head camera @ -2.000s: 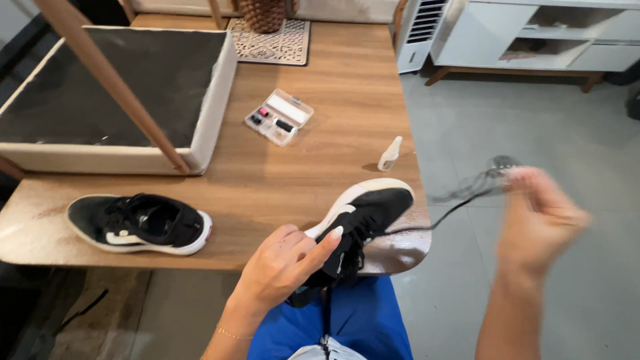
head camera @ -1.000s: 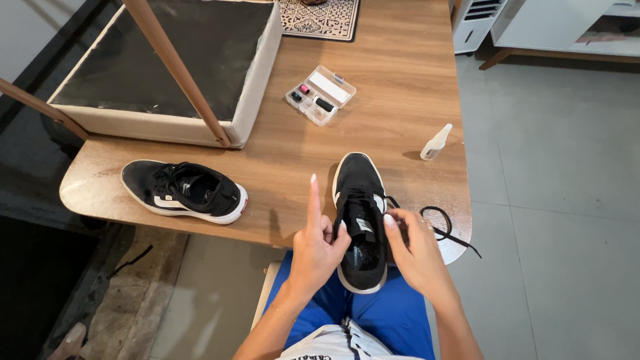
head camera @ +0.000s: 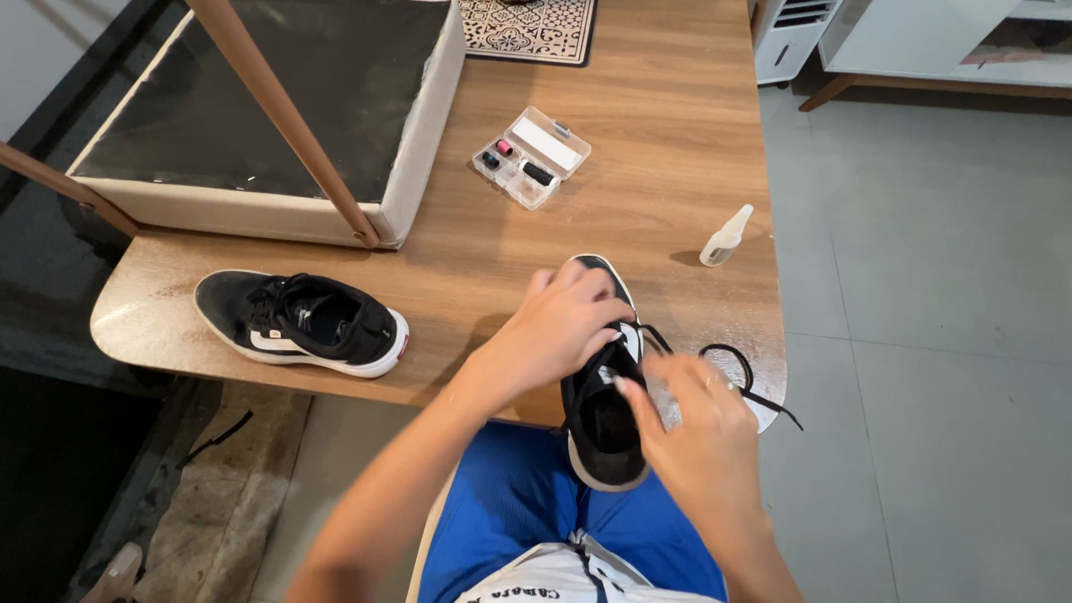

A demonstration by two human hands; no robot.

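A black sneaker with a white sole points away from me at the table's front edge, its heel over my lap. My left hand lies over its front and lacing, fingers bent; what they grip is hidden. Blurred, my right hand is at the right side of the shoe opening, thumb near the tongue; whether it holds anything cannot be told. A black shoelace runs from the shoe and curls on the table to the right. The matching laced sneaker lies on its own to the left, toe pointing left.
On the wooden table are a clear plastic case with thread spools, a small white bottle and a patterned mat. An upturned upholstered stool with wooden legs fills the back left. A white cabinet stands beyond.
The sneaker near me has turned from slanting right to pointing away. My right hand has come in from the far right, where it pulled a lace. My left hand has moved forward over the lacing.
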